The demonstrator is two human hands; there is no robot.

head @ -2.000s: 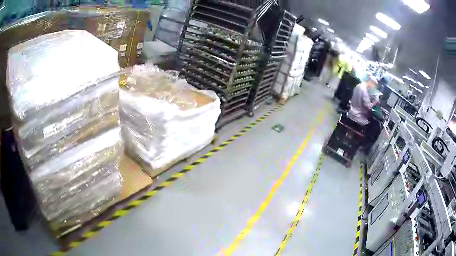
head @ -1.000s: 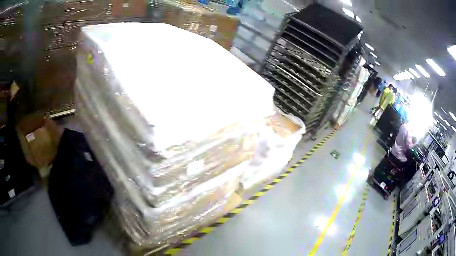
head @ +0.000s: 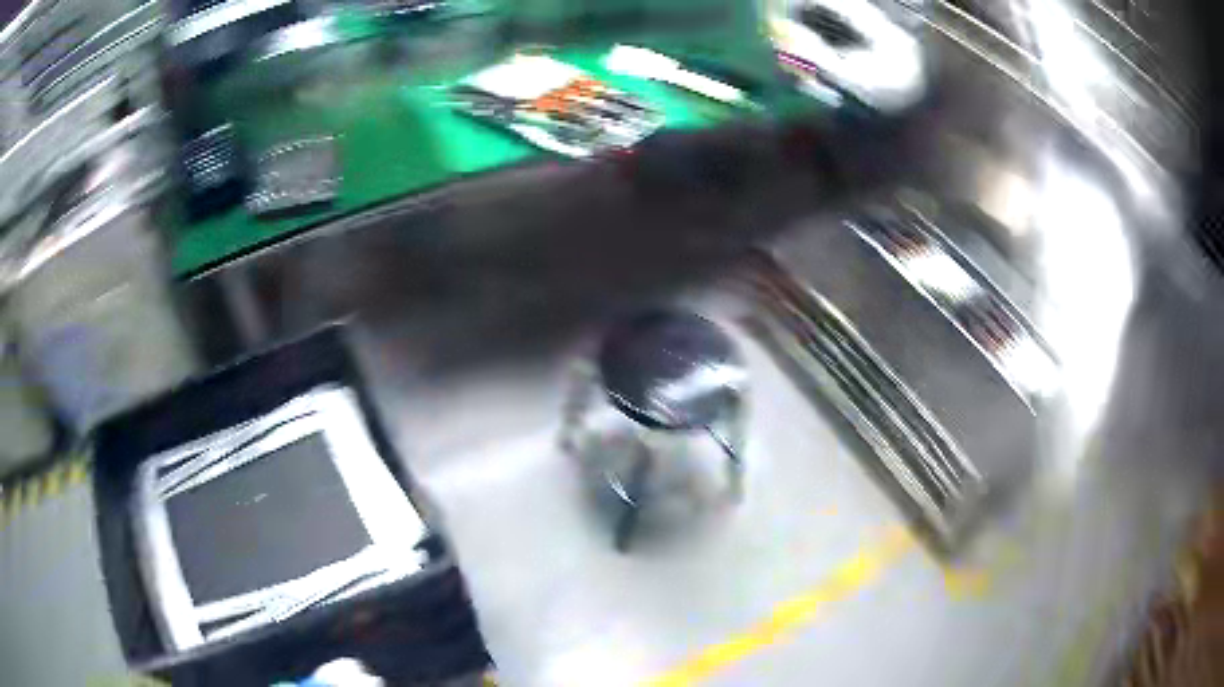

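Observation:
The picture is strongly blurred. A green bench mat (head: 403, 114) runs across the top. The power circuit board (head: 564, 105) lies on it, with copper-orange parts in its middle. A long white thing (head: 675, 73) lies just right of the board. A black tray (head: 211, 168) and a speckled grey pad (head: 295, 176) are near the mat's left end. A small white shape (head: 345, 672) at the bottom edge looks like part of a gloved hand, cut off; I cannot tell which hand. Neither hand can be made out clearly.
A black bin (head: 121, 537) with white frames (head: 389, 517) stands on the floor at lower left. A round dark stool (head: 671, 365) stands in front of the bench. A grey metal machine or cabinet (head: 899, 342) is at right. Yellow tape (head: 792, 620) crosses the floor.
My view has swung from the aisle with wrapped pallets and racks to the green bench, stool and black bin. A small white shape shows at the bottom edge.

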